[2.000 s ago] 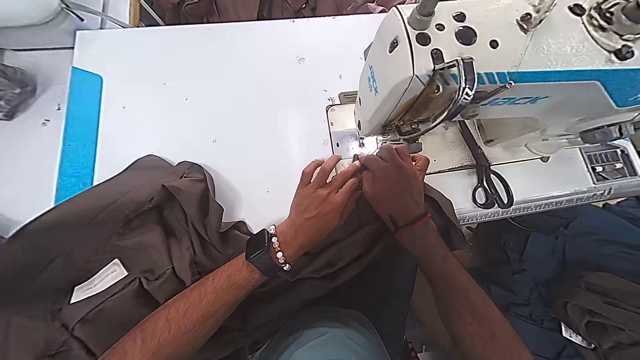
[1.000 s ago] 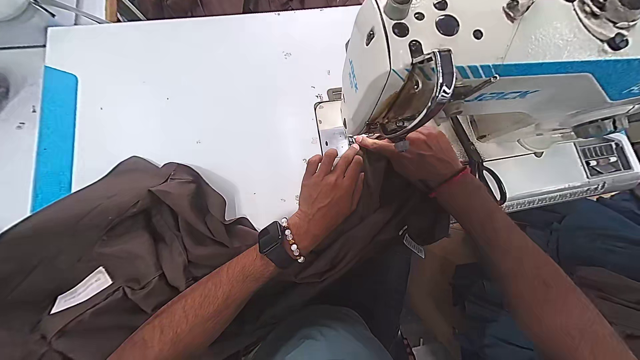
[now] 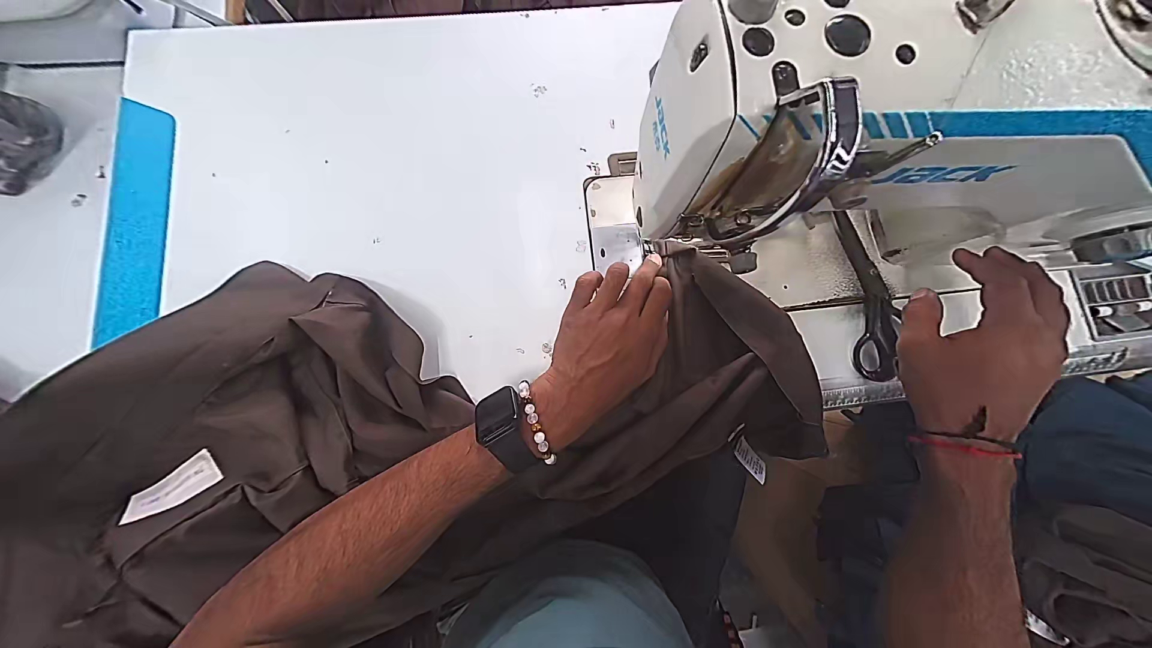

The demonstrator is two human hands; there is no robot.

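A dark brown garment (image 3: 360, 432) lies over the front of the table and onto the lap, its edge under the needle area of a white Jack sewing machine (image 3: 688, 117). My left hand (image 3: 612, 333), with a watch and bead bracelet at the wrist, rests on the cloth beside the presser foot, fingertips pressing its edge; the thumb is hidden. My right hand (image 3: 985, 346) is off the cloth, fingers spread, holding nothing, just right of black-handled scissors (image 3: 875, 337) that lie on the machine bed.
The white table (image 3: 360, 135) has a blue edge strip (image 3: 135, 225) on the left. A control panel (image 3: 1116, 301) sits on the machine's right. Dark blue cloth (image 3: 1089, 450) hangs or lies below the table edge at right. A dark bundle (image 3: 27, 139) is at far left.
My right hand has let go of the cloth by the needle and moved right, beside the scissors. My left hand stays on the cloth near the presser foot.
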